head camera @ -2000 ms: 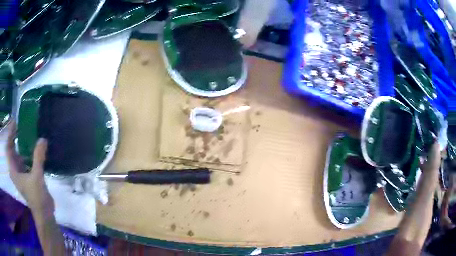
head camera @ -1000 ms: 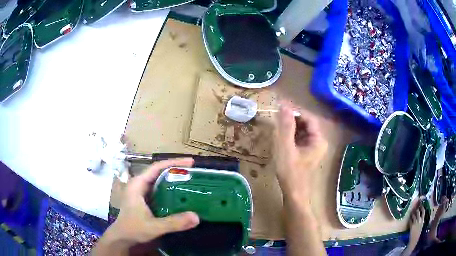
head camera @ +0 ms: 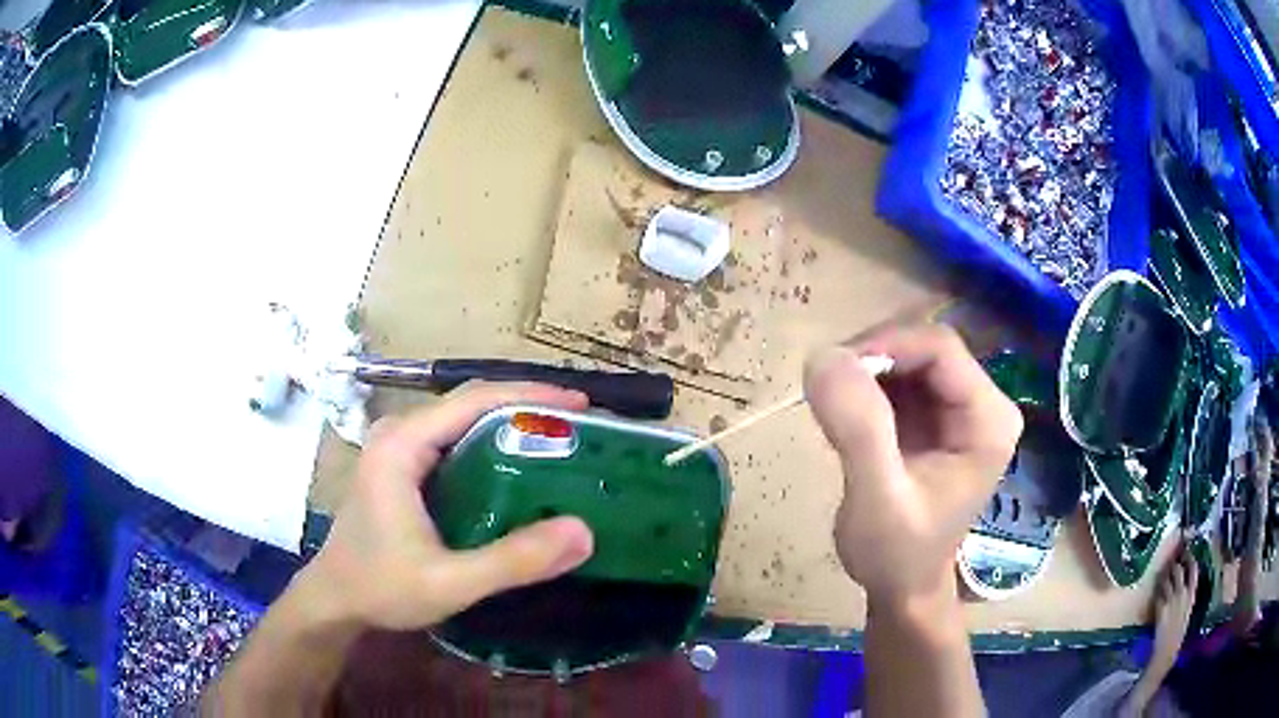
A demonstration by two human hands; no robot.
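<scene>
My left hand [head camera: 407, 540] holds a glossy dark green housing [head camera: 631, 522] at its left side, thumb across its face. A silver-rimmed indicator piece [head camera: 539, 432] with a red/orange centre sits near the housing's upper left end. My right hand [head camera: 919, 456] pinches a thin pale stick [head camera: 758, 415]; its tip is at the housing's upper right end, and contact is hard to tell. A small white cup [head camera: 683, 244] stands on the stained cardboard pad [head camera: 589, 281].
A hammer [head camera: 561, 383] with a white-wrapped head lies just beyond the held housing. Another green housing [head camera: 701, 161] lies at the top. A blue parts bin [head camera: 937, 225] stands upper right, another lower left. Green housings are piled at right, near another person's hand [head camera: 1173, 603].
My right hand has moved from beside the cup down and right, bringing the stick to the housing. My left hand still holds the housing, now slightly higher in view.
</scene>
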